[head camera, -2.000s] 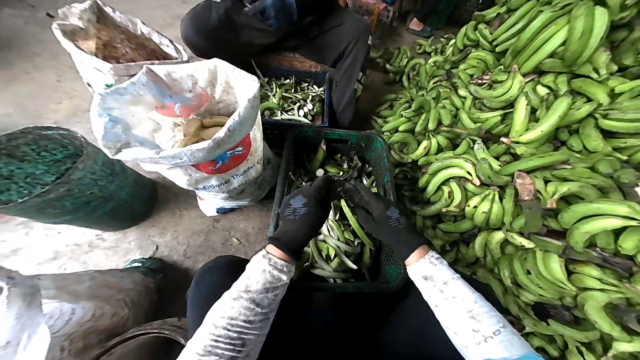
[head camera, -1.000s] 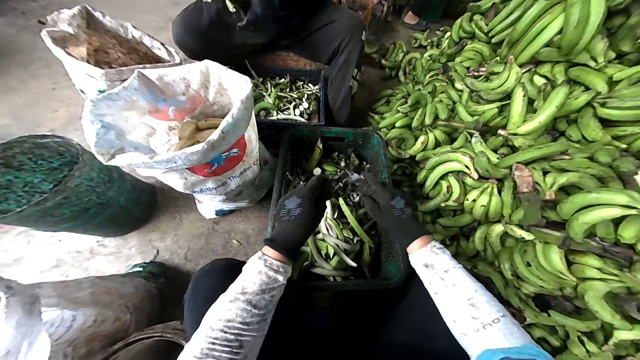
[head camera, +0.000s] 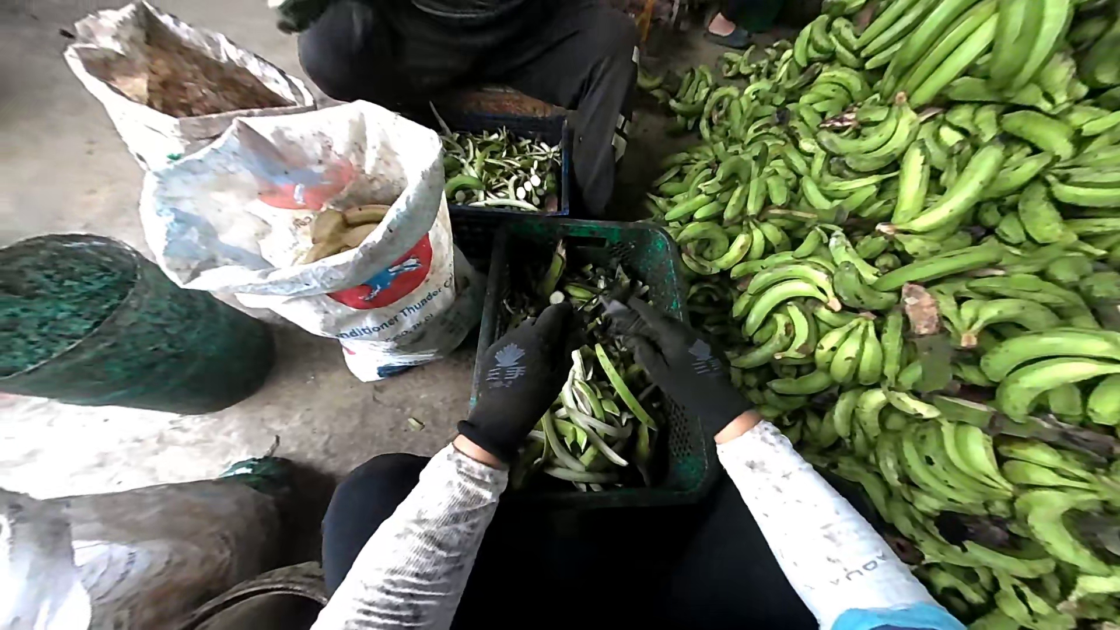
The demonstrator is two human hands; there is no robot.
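Observation:
A dark green plastic crate [head camera: 696, 455] stands between my knees, with green plantain peels [head camera: 595, 429] piled in it. Over its left part is my left hand [head camera: 522, 376] in a black knit glove, fingers curled; a pale round cut end, apparently of a plantain, shows at its fingertips, the rest hidden. My right hand [head camera: 674, 354], gloved alike, is over the crate's right part with bent fingers near the left fingertips. Whether it holds a small tool is unclear. A large heap of green plantains or bananas [head camera: 814, 289] lies to the right of the crate.
An open white woven sack [head camera: 394, 324] with peeled fruit stands left of the crate, another sack [head camera: 131, 122] behind it. A green bin [head camera: 192, 367] is at far left. Beyond my crate, a seated person [head camera: 595, 87] in dark trousers has a blue crate [head camera: 564, 175] of peels.
My right hand was a little lower and farther from the left one a second ago; now its fingers are nearer the left fingertips. The left hand stays over the crate.

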